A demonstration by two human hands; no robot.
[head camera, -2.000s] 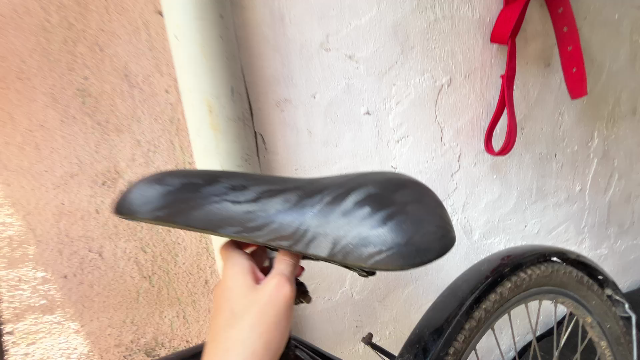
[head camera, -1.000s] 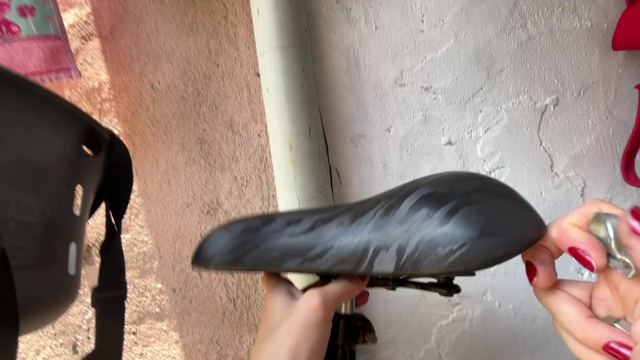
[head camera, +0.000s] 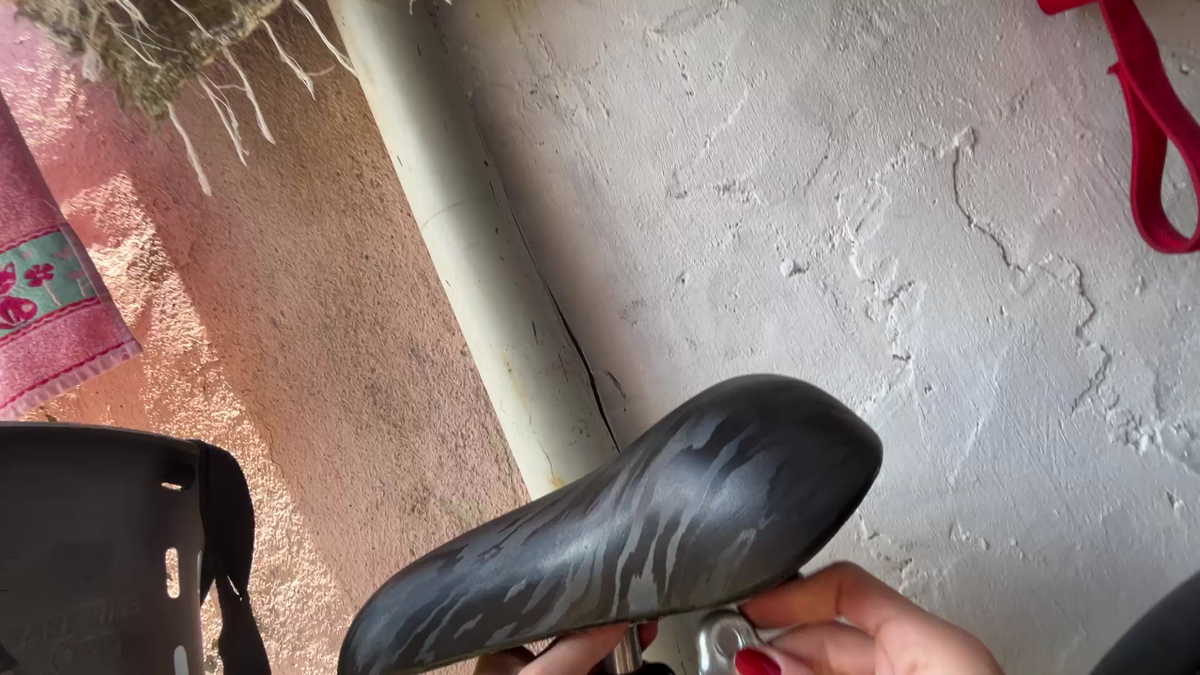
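Observation:
A black bicycle saddle [head camera: 619, 534] with grey streaks fills the lower middle of the head view, its nose low at the left and its wide rear raised at the right. My left hand [head camera: 572, 656] is under the saddle, its fingers around the metal post [head camera: 625, 651] just below it; most of that hand is hidden. At the saddle's rear underside is my right hand [head camera: 867, 623], with red nail polish, its fingers closed on a shiny metal bracket [head camera: 724, 641]. The lower part of the bracket is cut off by the frame edge.
A black plastic seat shell [head camera: 94, 553] with a strap [head camera: 228, 525] stands at left, below a pink towel [head camera: 56, 300]. Behind are a pale pipe [head camera: 469, 225] and a rough white wall [head camera: 797, 234]. A red strap [head camera: 1151, 141] hangs at upper right.
My right hand, with the metal piece, has moved from the right of the saddle to beneath its rear. The saddle now appears more tilted. The view has shifted.

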